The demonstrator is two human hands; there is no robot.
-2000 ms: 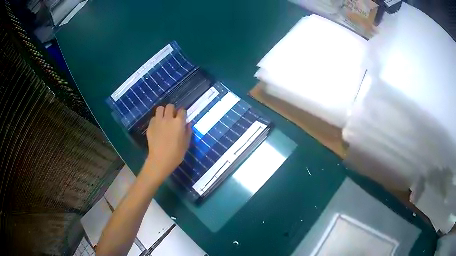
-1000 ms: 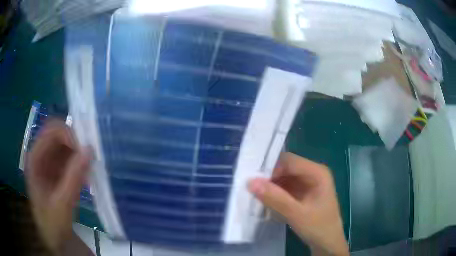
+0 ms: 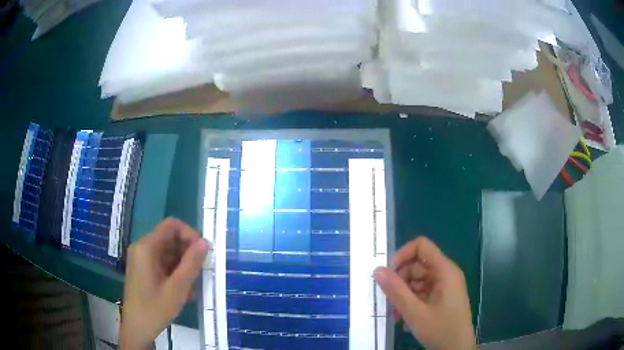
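Note:
A dark blue solar cell array [image 3: 287, 287] with thin silver cross lines and a white strip down each long side lies flat in front of me. It lies over a pale translucent sheet [image 3: 388, 147] whose edge shows around it; its near end is cut off by the picture's edge. White and light blue glare covers its upper middle. My left hand [image 3: 164, 273] is at its left edge, thumb and fingertips pinched at the white strip. My right hand [image 3: 427, 290] is at its right edge, thumb on the white strip, fingers curled at the rim.
Piles of blue cell arrays [image 3: 102, 195] lie at left. Tall stacks of milky film [image 3: 294, 55] stand behind on a cardboard base [image 3: 171, 101]. A small film piece [image 3: 537, 140], coloured loops [image 3: 578, 160], a glass sheet [image 3: 521, 260] and a pale-green stack [image 3: 599, 239] are at right.
The array has gone from the pile at left, through the air between both hands, down onto the pale sheet. Both hands are now lower beside its edges, and the view has turned forward.

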